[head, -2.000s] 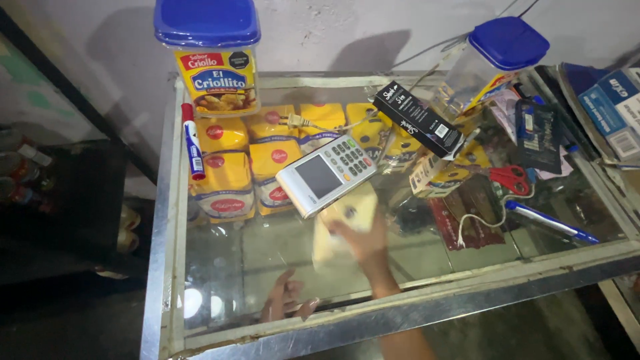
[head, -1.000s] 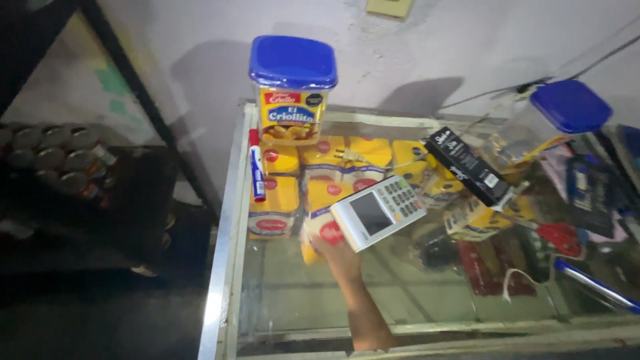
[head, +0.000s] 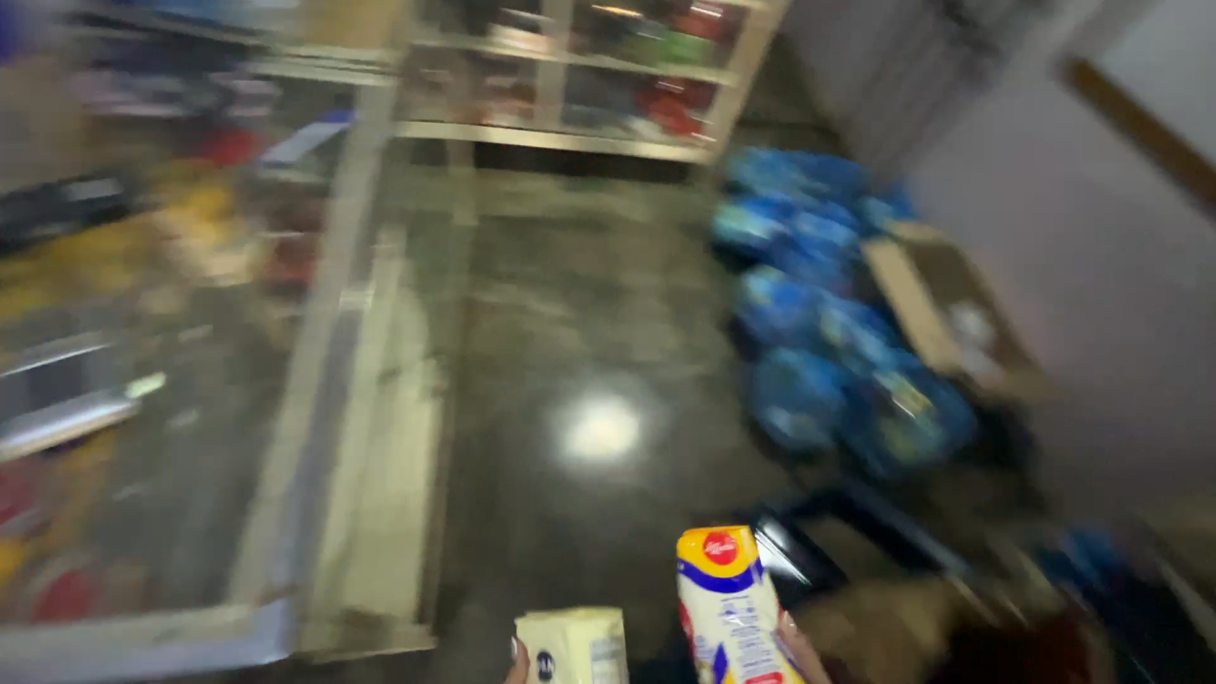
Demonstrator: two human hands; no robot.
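Note:
At the bottom edge of the head view, my left hand (head: 518,662) holds a pale yellow package (head: 573,646); only a finger or thumb shows at its left side. My right hand (head: 800,648) grips a yellow, white and blue packet (head: 733,603) with a red round emblem, its fingers at the packet's right side. The two packages are held apart, upright, above the floor. Most of both hands is cut off by the frame. To the left, blurred, the card terminal (head: 62,389) lies on the glass display counter (head: 313,380).
Blue wrapped bundles (head: 807,304) stand on the floor (head: 570,313) at the right, beside an open cardboard box (head: 921,294) near the wall. A glass-fronted shelf unit (head: 560,138) is at the back. A dark frame-like object (head: 855,532) lies at lower right.
The view has swung far right, from the counter to the floor. The right hand, earlier empty or unclear, now holds a yellow, white and blue packet. The pale package is in the left hand.

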